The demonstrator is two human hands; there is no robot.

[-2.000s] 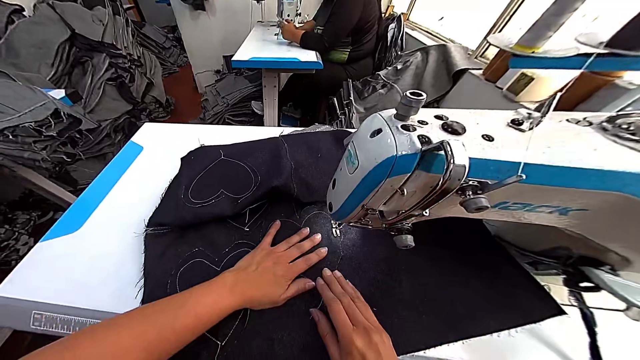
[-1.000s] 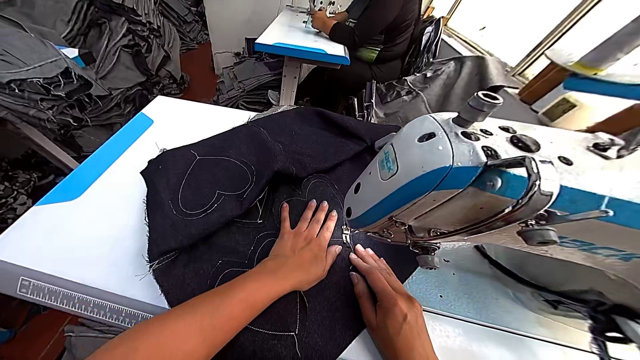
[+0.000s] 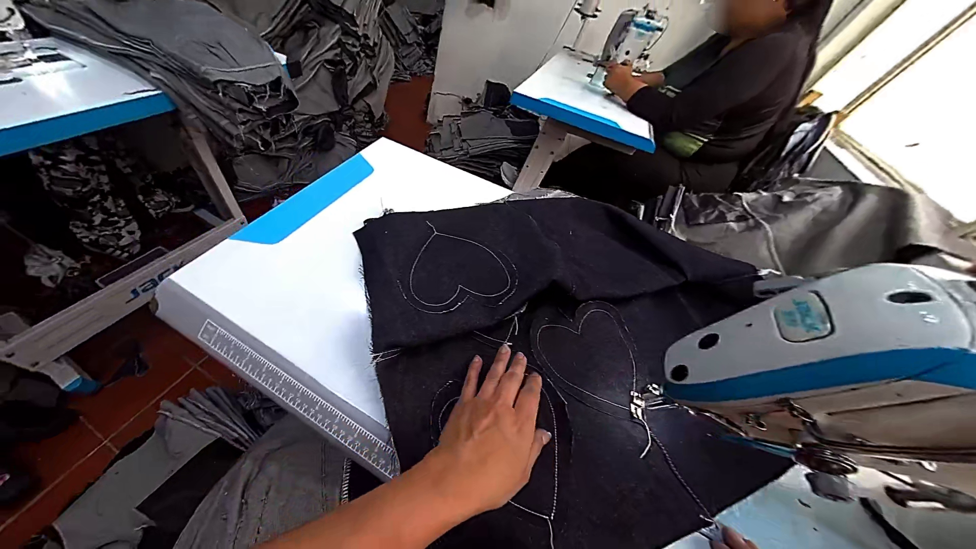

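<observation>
Dark denim fabric (image 3: 610, 473) with light stitched heart outlines (image 3: 461, 271) lies over the white sewing table (image 3: 305, 297). My left hand (image 3: 492, 438) rests flat on it, fingers spread, over the lower hearts. Only the fingertips of my right hand (image 3: 736, 540) show at the bottom edge, by the fabric's lower right edge and a light thread end; their hold is not clear. The presser foot (image 3: 639, 404) of the sewing machine (image 3: 823, 343) stands on the cloth at the side of the upper right heart, with loose thread beside it.
A co-worker (image 3: 724, 114) sits at another sewing table (image 3: 579, 114) at the back. Piles of grey fabric (image 3: 229, 61) fill the back left, and grey cloth (image 3: 229, 496) hangs below the table's ruler edge (image 3: 297, 396). More grey material (image 3: 808, 221) lies behind the machine.
My right hand has moved away from the presser foot to the fabric's lower right edge. The fabric has turned under the machine. The view has swung left.
</observation>
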